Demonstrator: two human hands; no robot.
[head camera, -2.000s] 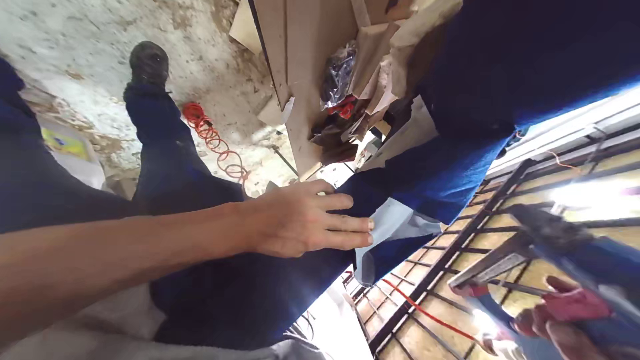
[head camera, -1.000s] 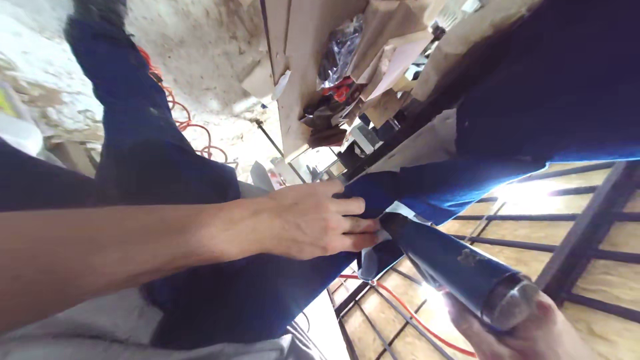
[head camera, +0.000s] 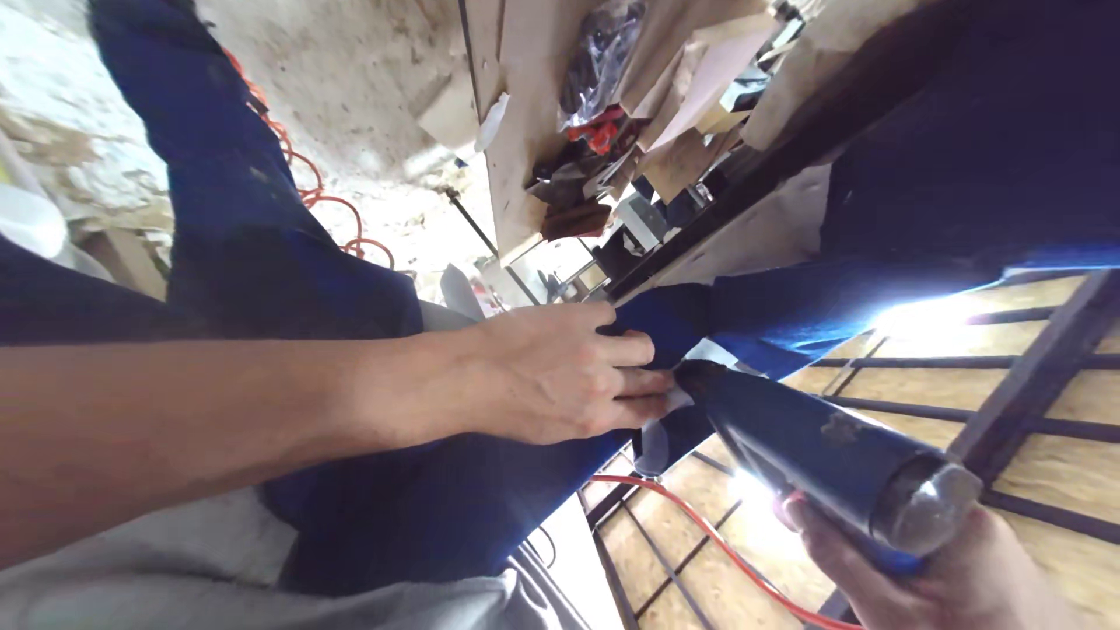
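My left hand (head camera: 569, 372) reaches in from the left with its fingers bent. Its fingertips hold a small pale grey piece (head camera: 678, 394) of sheet or cloth against dark blue fabric (head camera: 761, 319). At lower right, my right hand (head camera: 927, 560) grips a dark blue handheld tool (head camera: 814, 446) with a long rounded body, which looks like an air stapler. The tool's narrow end is at the pale piece, right beside my left fingertips. My palm and part of the tool's handle are hidden.
A red hose (head camera: 700, 516) curves below the tool, over a dark metal grid (head camera: 1006, 385) on tan board. An orange coiled hose (head camera: 328, 197) lies at upper left beside a dark-clothed leg (head camera: 219, 175). Cardboard scraps (head camera: 691, 79) and a clear plastic bag (head camera: 604, 61) are heaped at top.
My right hand has brought the tool from the far right up to my left fingertips, and it has stayed there since one second ago. My left hand has kept its place on the pale piece.
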